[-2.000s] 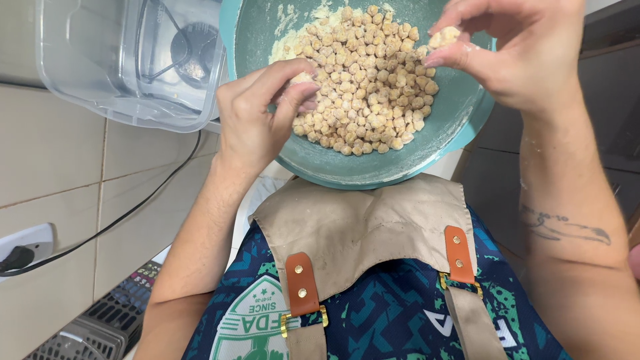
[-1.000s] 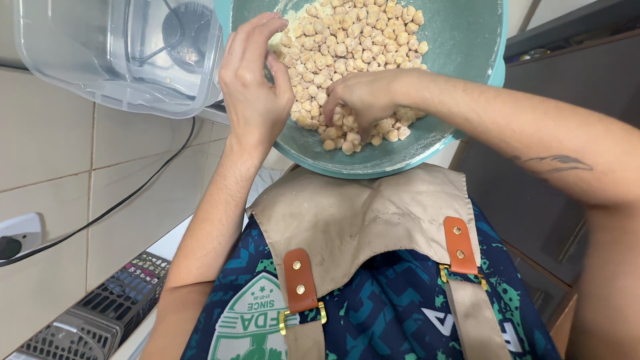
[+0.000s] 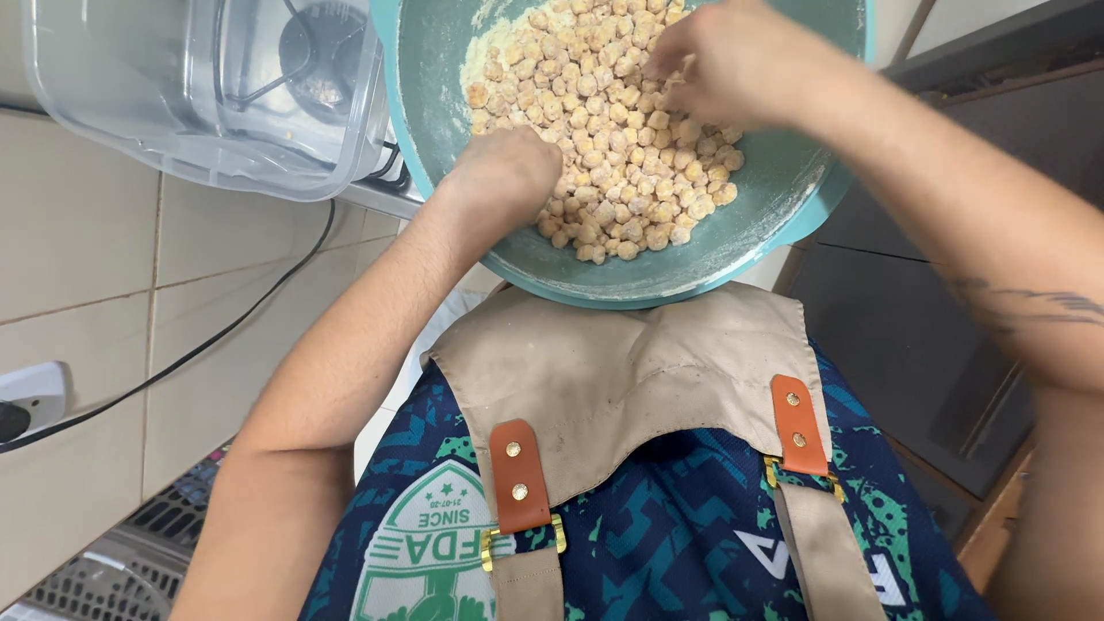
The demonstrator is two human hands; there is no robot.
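Observation:
Many small, flour-dusted dough balls (image 3: 604, 121) lie heaped in a teal plastic bowl (image 3: 776, 198), with loose flour at the heap's upper left. My left hand (image 3: 513, 168) is at the left side of the heap, its fingers curled and turned away, so whether it holds a piece is hidden. Over the upper right of the heap is my right hand (image 3: 720, 65), slightly blurred, with its fingers bent down at the dough balls. The fingertips are partly hidden, and I cannot tell whether they hold anything.
A clear plastic container (image 3: 259, 164) stands left of the bowl. A black cable (image 3: 250, 315) runs along the tiled wall to a plug in a white socket (image 3: 39, 392). Dark drawers (image 3: 914, 345) are at the right. A beige apron (image 3: 621, 371) touches the bowl's near side.
My right hand has moved up and to the right in the bowl from the heap's lower part. My left hand has come down from the upper left onto the heap, its fingers now curled.

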